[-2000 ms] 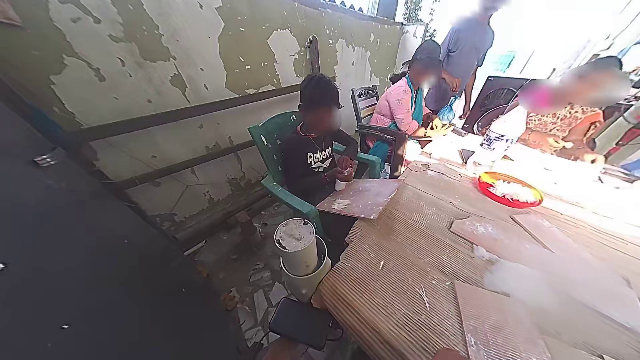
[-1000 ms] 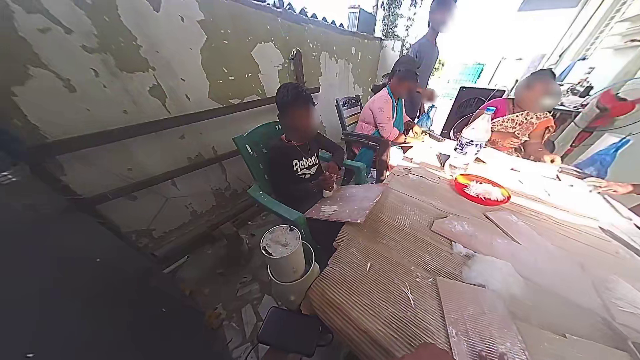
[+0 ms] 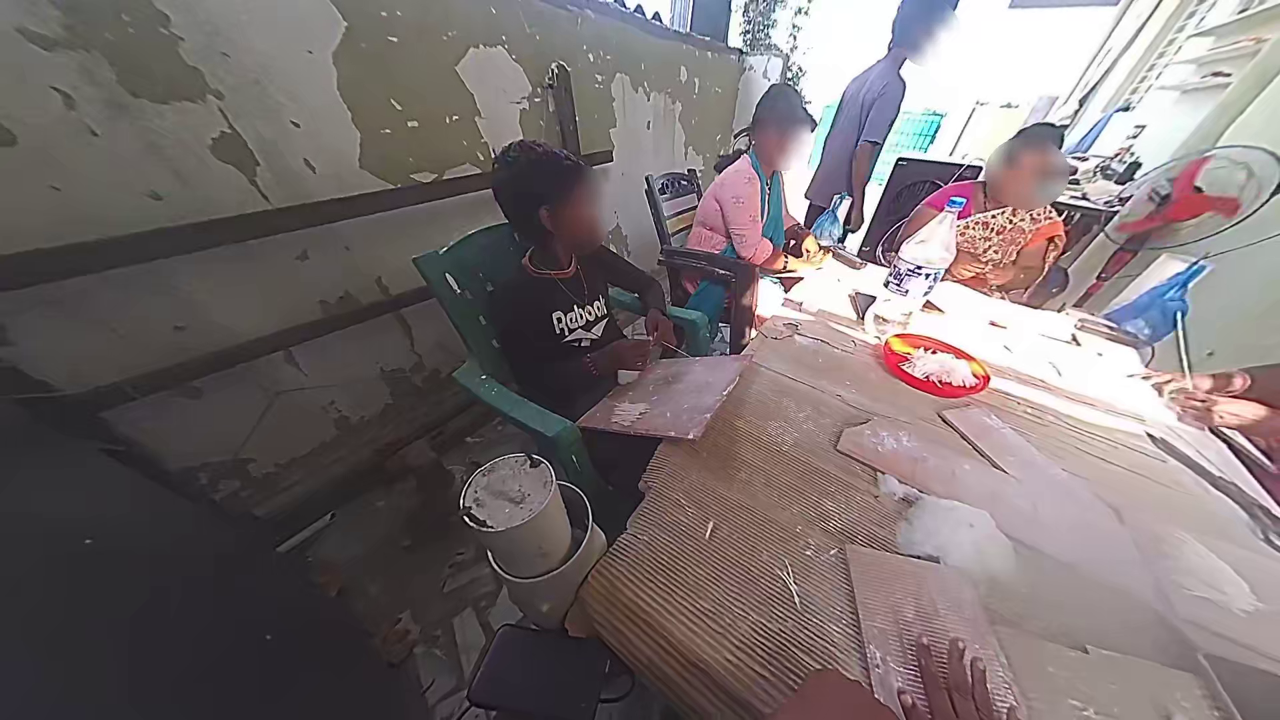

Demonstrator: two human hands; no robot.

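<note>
My right hand [image 3: 955, 685] lies at the bottom edge, palm down with its fingers apart, on a ridged pinkish board [image 3: 915, 605]. Left of it a rounded patch of skin, seemingly my left hand or forearm [image 3: 832, 697], is cut off by the frame; its fingers are hidden. White fluffy fibre, like cotton [image 3: 955, 535], sits just beyond the ridged board. Thin white strands [image 3: 790, 583] lie on the corrugated table covering [image 3: 740, 510]. Farther back, a red plate [image 3: 938, 365] holds a heap of white strands.
Across the table are a plastic bottle [image 3: 918, 262] and flat boards [image 3: 960, 470]. A person [image 3: 580, 310] in a green chair handles a thin strand over a board [image 3: 668, 395]. Other people are behind and at right. Stacked buckets [image 3: 520, 510] and a black case [image 3: 540, 672] stand at the table's left.
My right hand has come into view on the ridged board. The seated person in black has raised their head and now holds a thin strand. The view has shifted.
</note>
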